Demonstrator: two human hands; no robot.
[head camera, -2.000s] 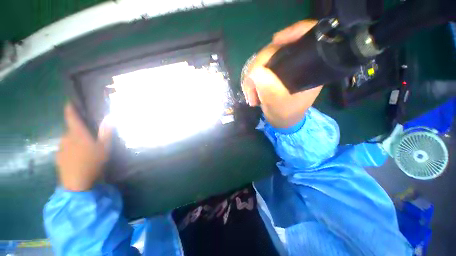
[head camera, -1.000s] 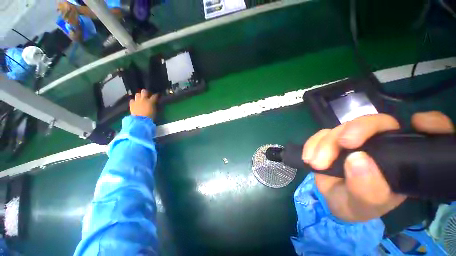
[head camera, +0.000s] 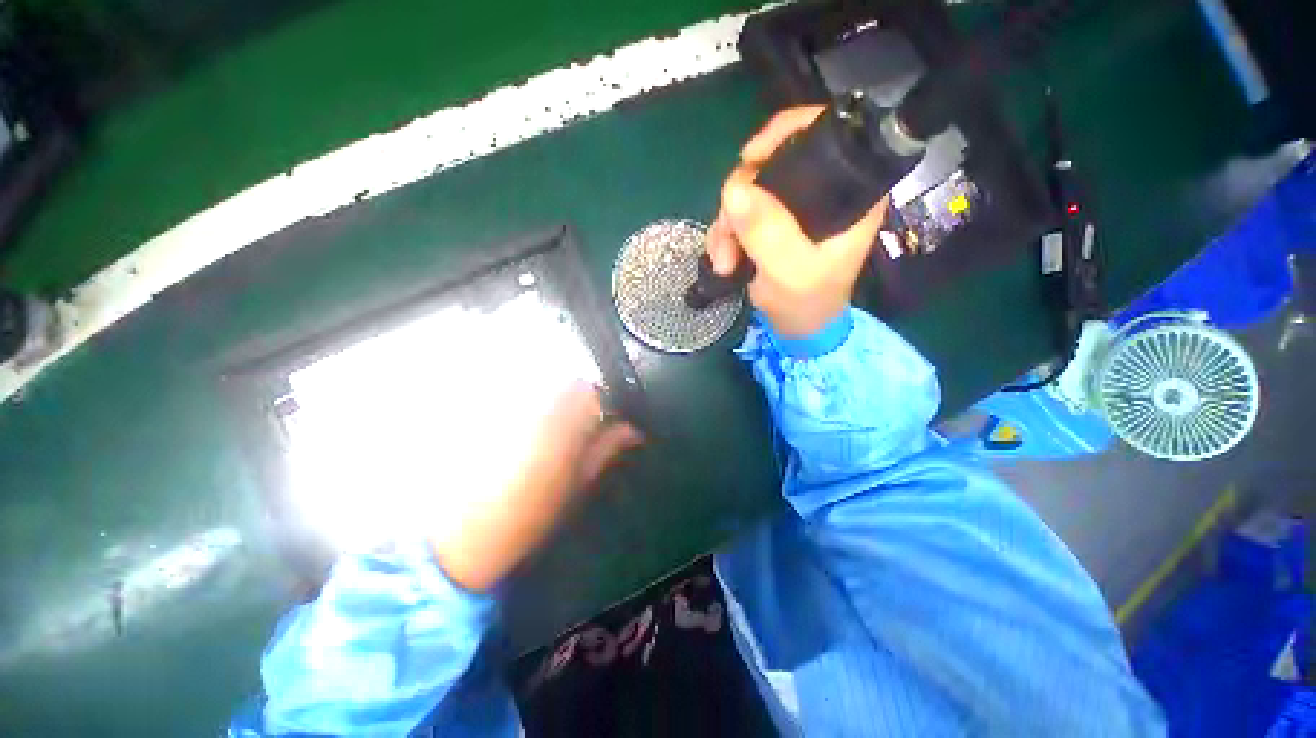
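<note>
My right hand (head camera: 801, 238) is closed around a thick black electric screwdriver (head camera: 830, 176), whose tip end is over the round dish of silvery screws (head camera: 661, 274). A black fixture (head camera: 570, 289) lies tilted on the bench, with a glaring white device (head camera: 433, 397) in it. My left hand (head camera: 541, 490), blurred, is over the device's lower right corner; the glare and blur hide what its fingers touch, and I cannot tell whether it holds anything.
A second black fixture (head camera: 996, 173) with a device showing a yellow spot lies behind my right hand. A black tool with a red light (head camera: 1072, 245) lies at the bench edge near a pale-green fan (head camera: 1176, 389). A worn white rail (head camera: 390, 156) crosses the back.
My left hand has come back from the fixtures on the green strip to the device in front of me. The view has shifted. The screwdriver stays in my right hand at the dish.
</note>
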